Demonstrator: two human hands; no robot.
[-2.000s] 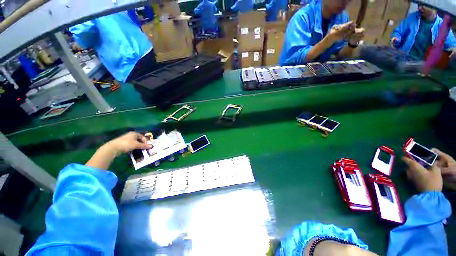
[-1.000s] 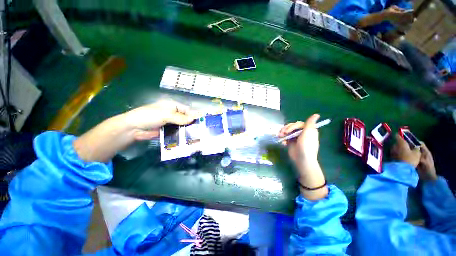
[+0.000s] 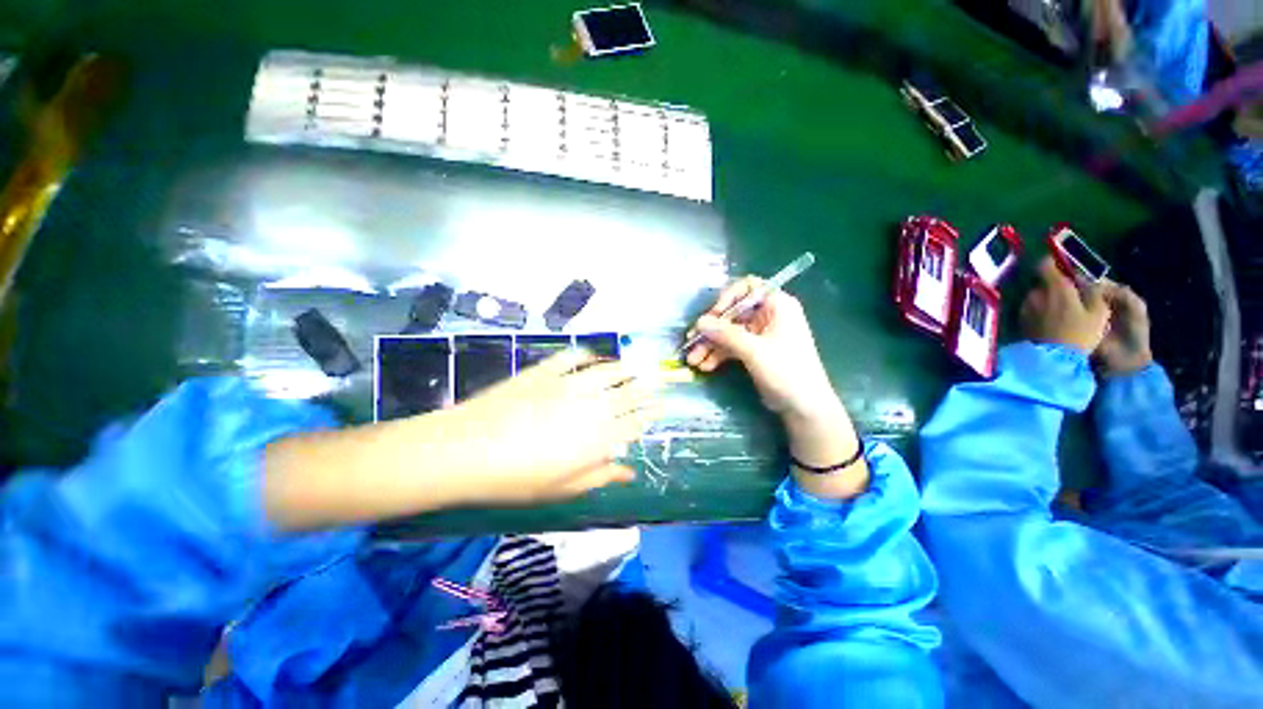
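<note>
Several LCD modules (image 3: 413,375) lie side by side, dark faces with white edges, at the centre of the bench. My left hand (image 3: 554,423) is spread flat over their right part and hides it; whether it grips anything cannot be told. My right hand (image 3: 748,339) holds a slim silver-grey pen-like tool (image 3: 787,272), its lower end by a small yellow tape piece (image 3: 677,369). Several small dark parts (image 3: 326,342) lie above the modules. The long white die-cut sheet (image 3: 416,117) with rows of small dark-lined pieces lies beyond them.
Shiny clear film (image 3: 374,229) lies under the work. Another module (image 3: 614,29) lies at the back, and joined modules (image 3: 945,119) at the back right. Red phone housings (image 3: 928,272) lie at right, beside a neighbour's hands holding one. An amber strip (image 3: 42,153) is at far left.
The view has moved down and closer. The modules, earlier held up by my left hand, now lie on the film under it. My right hand with the tool has come closer to them.
</note>
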